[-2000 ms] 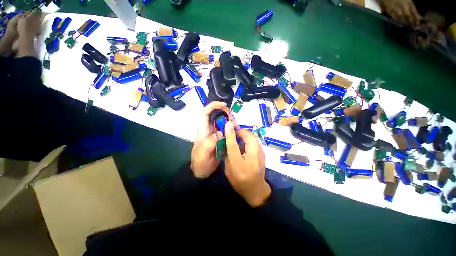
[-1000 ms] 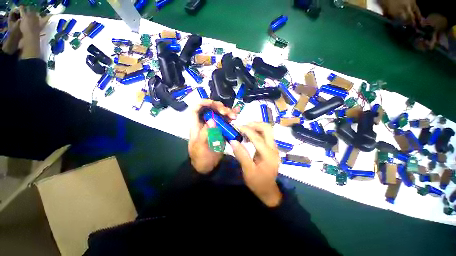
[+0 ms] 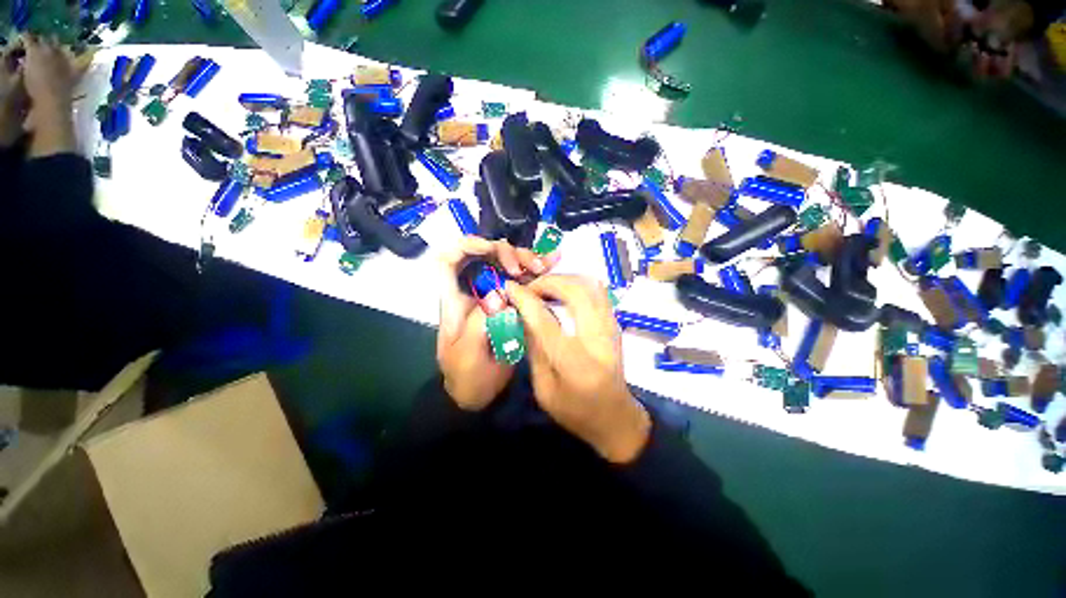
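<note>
My left hand (image 3: 468,350) holds a black housing (image 3: 472,271) above the near edge of the white sheet. The end of a blue battery cell (image 3: 487,280) shows in the housing's opening; the rest is hidden by the housing and my fingers. Red wires run from the cell to a green circuit board (image 3: 506,336), which hangs between my hands. My right hand (image 3: 581,362) has its fingertips against the housing and wires beside the board. Whether the right fingers grip a wire or the housing is hard to see.
The white sheet (image 3: 409,292) bears loose piles of battery-and-board assemblies and black housings (image 3: 754,234). Beyond it is the green conveyor belt (image 3: 807,111) with a few parts. Other people's hands (image 3: 49,88) show at upper left and upper right. An open carton (image 3: 205,485) stands lower left.
The blue cell, seen lying lengthwise a second ago, now shows only its end in the housing. My right hand has moved left, closer to my left hand. The loose cell on the belt has shifted right.
</note>
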